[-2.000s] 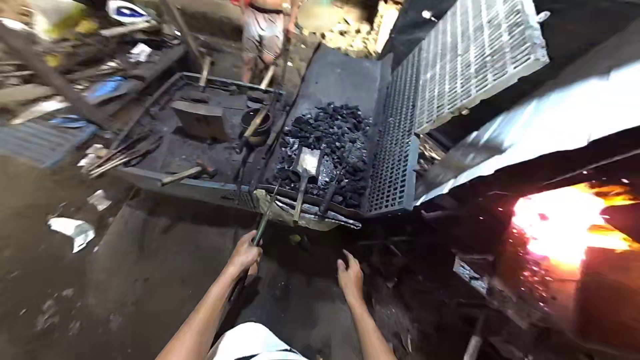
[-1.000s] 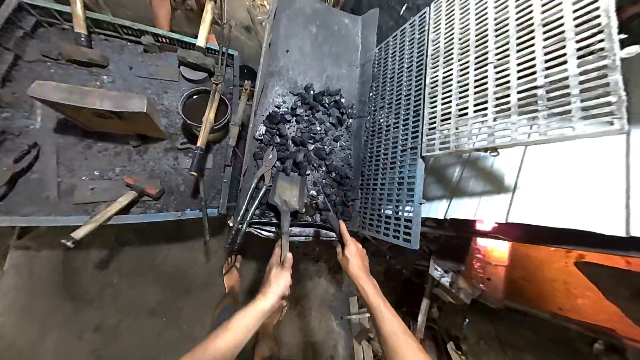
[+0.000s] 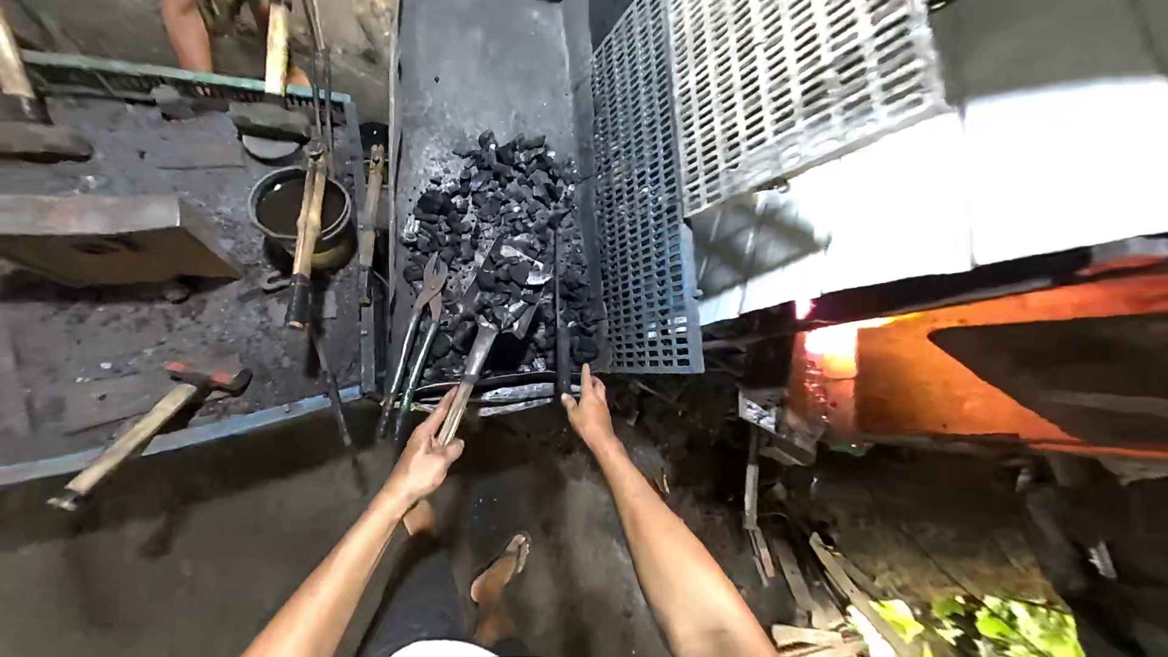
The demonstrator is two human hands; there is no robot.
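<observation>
My left hand [image 3: 427,461] grips the wooden handle of a small metal shovel [image 3: 482,343]. Charcoal pieces lie on the shovel's blade, which rests in the charcoal heap [image 3: 511,196] inside a metal trough [image 3: 484,68]. My right hand [image 3: 589,412] is at the trough's front edge, its fingers on the near end of a dark flat metal bar [image 3: 561,319] that reaches into the charcoal; how firmly it is held cannot be told. Green-handled tongs [image 3: 422,338] lean in the trough, left of the shovel.
At left a workbench [image 3: 310,401] bears an anvil block [image 3: 100,224], a hammer [image 3: 151,424] and a pot of dark liquid [image 3: 299,205] with a wooden-handled tool across it. Plastic grating [image 3: 643,210] stands right of the trough. A fire [image 3: 830,351] glows at right. Another person's leg [image 3: 187,35] shows behind the bench.
The shovel's blade held no heaped charcoal one second ago and now carries pieces. Two seconds ago my right hand was apart from the trough; it has come to the bar's end.
</observation>
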